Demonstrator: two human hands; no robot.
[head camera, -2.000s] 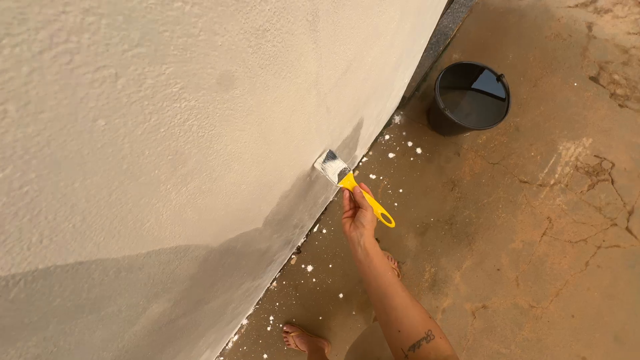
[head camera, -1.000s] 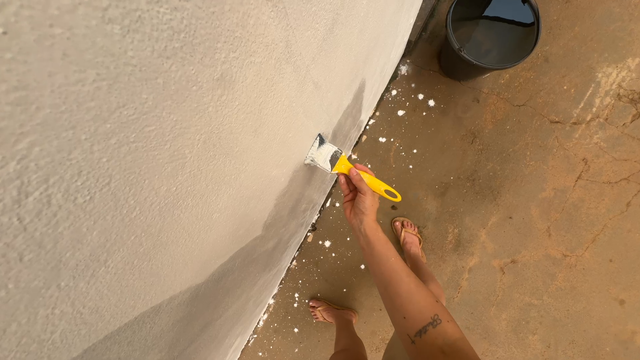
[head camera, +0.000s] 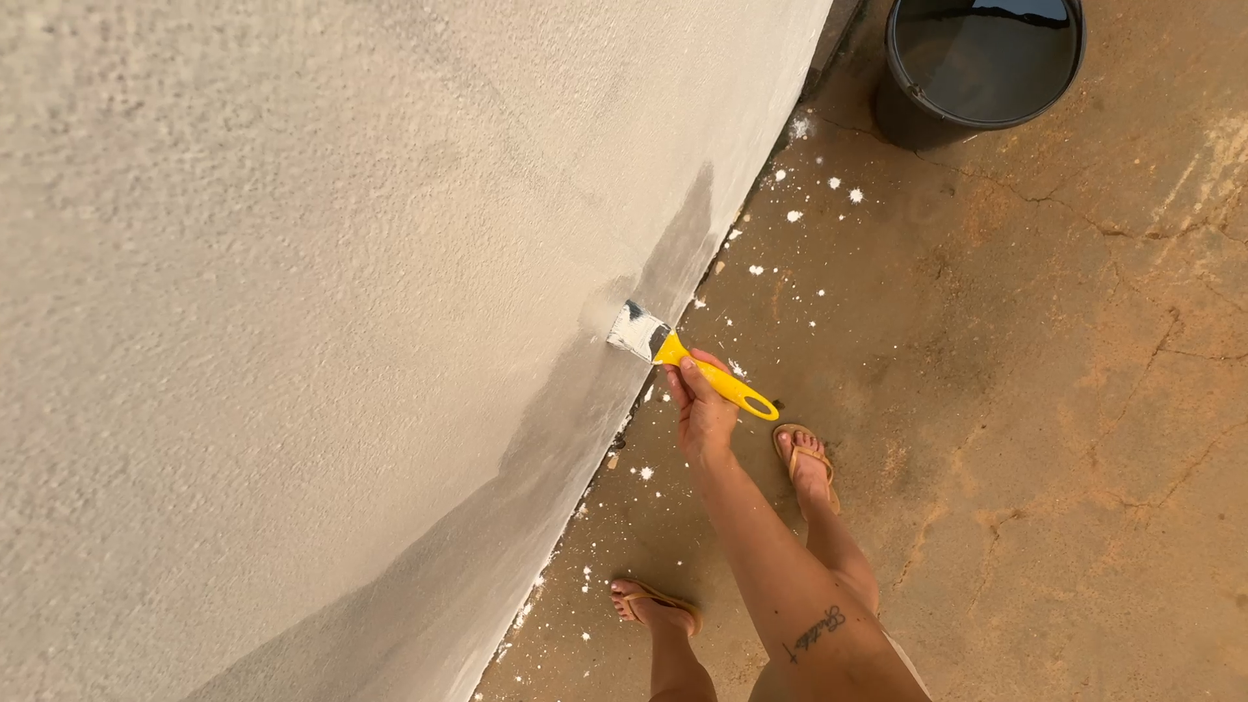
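Observation:
My right hand grips the yellow handle of a flat paintbrush. White paint coats the brush's bristles, with a dark patch at one corner, and their tip is against the lower part of a rough, pale plastered wall. Around the bristles and along the wall's base runs a darker grey-brown band. My left hand is out of view.
A black bucket holding dark liquid stands near the wall at upper right. White paint spatters dot the cracked brown concrete floor. My feet, in tan flip-flops, are beside the wall base.
The brush stays in my right hand at the wall. The view has shifted, with the bucket now nearer the top edge and both feet showing more fully than two seconds ago.

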